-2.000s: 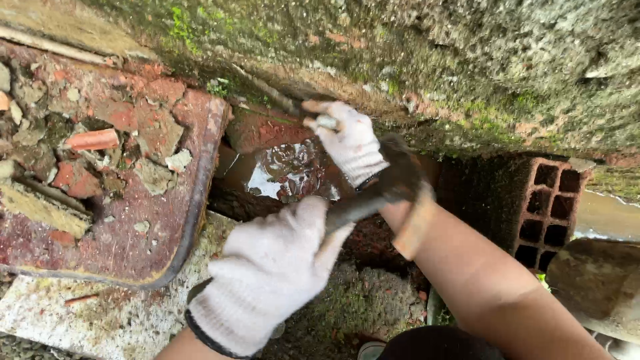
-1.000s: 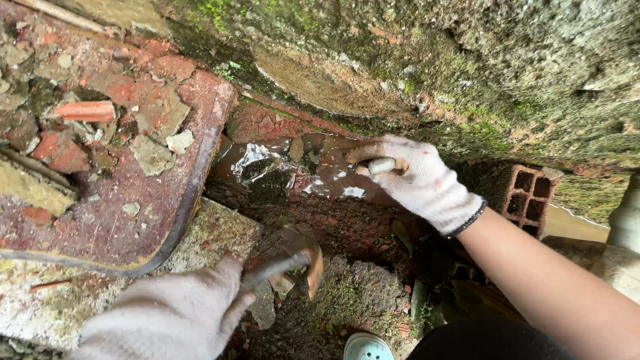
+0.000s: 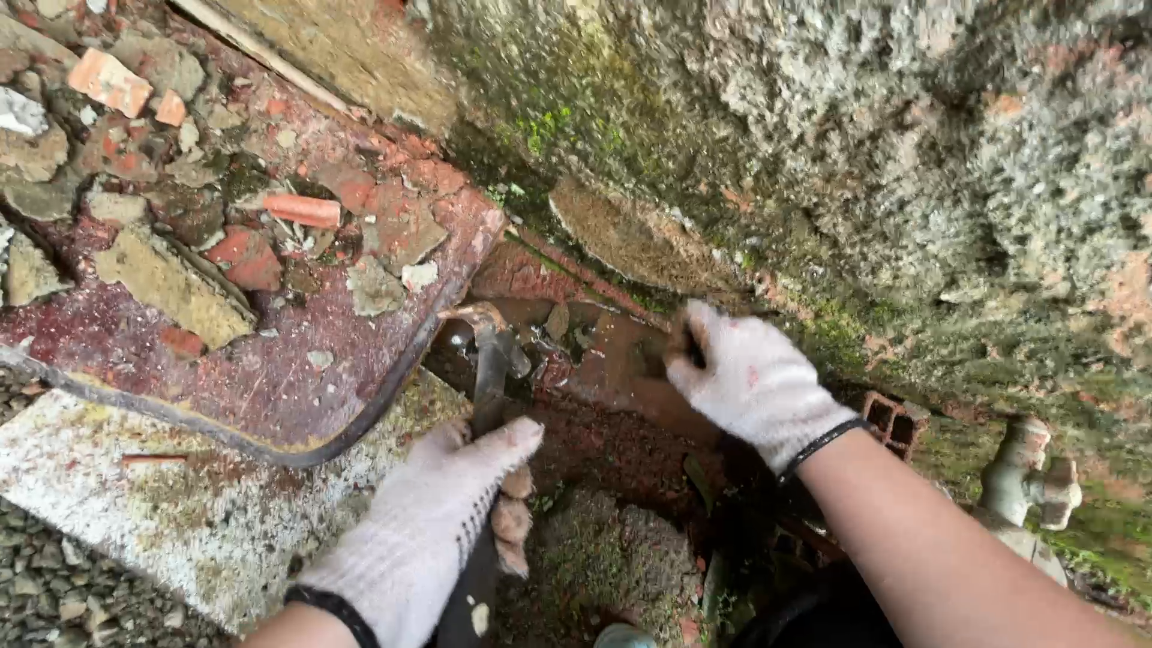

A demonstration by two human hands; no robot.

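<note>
My left hand [image 3: 450, 531], in a white knit glove with black cuff, is closed around the dark handle of a claw hammer [image 3: 490, 369]. The hammer's head is over the left end of a wet, muddy trench [image 3: 621, 364], close to the rim of the red board. My right hand [image 3: 751, 378], gloved the same way, is at the trench's right part beside the mossy wall [image 3: 648, 238]. Its fingers are curled; whether anything is inside them is hidden.
A red board [image 3: 297, 396] bearing broken mortar and brick pieces lies at left, over a stained white slab [image 3: 216, 504]. A hollow brick [image 3: 891, 423] and a tap-like fitting [image 3: 1026, 477] are at right. A mossy concrete block [image 3: 612, 558] lies below the trench.
The hammer has moved up from beside the slab to the trench's left end. The light-coloured rod end that showed in my right hand is no longer visible.
</note>
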